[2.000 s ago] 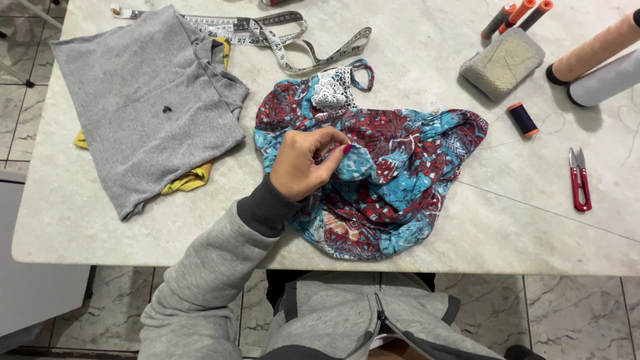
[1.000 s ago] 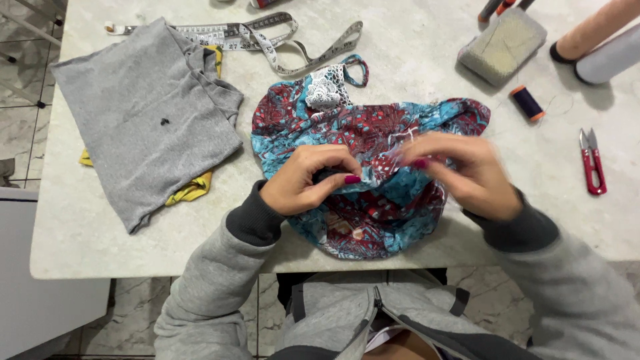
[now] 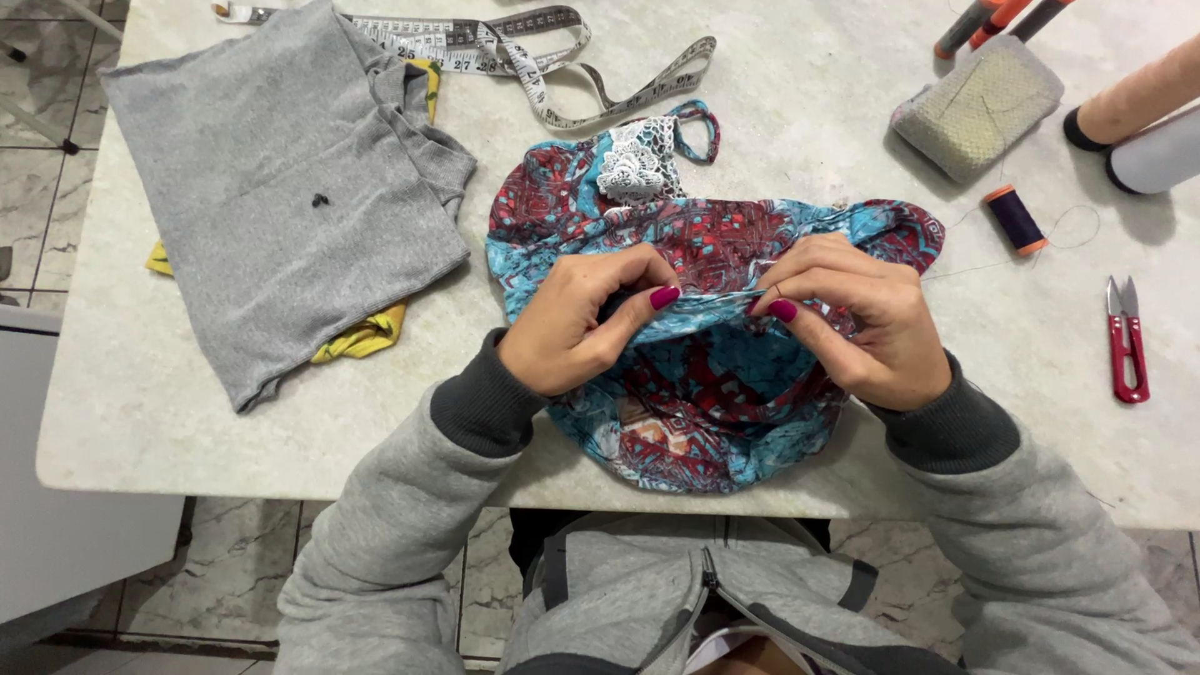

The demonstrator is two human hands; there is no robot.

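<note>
A patterned blue and dark red garment (image 3: pixel 722 412) with a piece of white lace (image 3: pixel 640 161) and a thin fabric loop lies bunched near the table's front edge. My left hand (image 3: pixel 591 319) pinches a fold of its fabric between thumb and forefinger. At the other end of that short fold, my right hand (image 3: pixel 858 314) grips the cloth with its fingertips, and a thin dark line, perhaps a needle, shows by them. A pale thread runs from the garment's right side toward a spool of dark thread (image 3: pixel 1015 220).
Folded grey fabric (image 3: pixel 300 197) lies over a yellow cloth (image 3: pixel 363 335) at left. Behind is a measuring tape (image 3: pixel 600 98). At right are a pincushion-like block (image 3: pixel 980 108) with needles, large thread cones (image 3: pixel 1148 89), several orange-capped spools (image 3: pixel 998 14) and red thread snips (image 3: pixel 1127 347). The marble-like table (image 3: pixel 234 459) ends before my body.
My right hand, out of view two seconds ago, has come in from the right and now grips the garment's fold. My left hand stays on the cloth.
</note>
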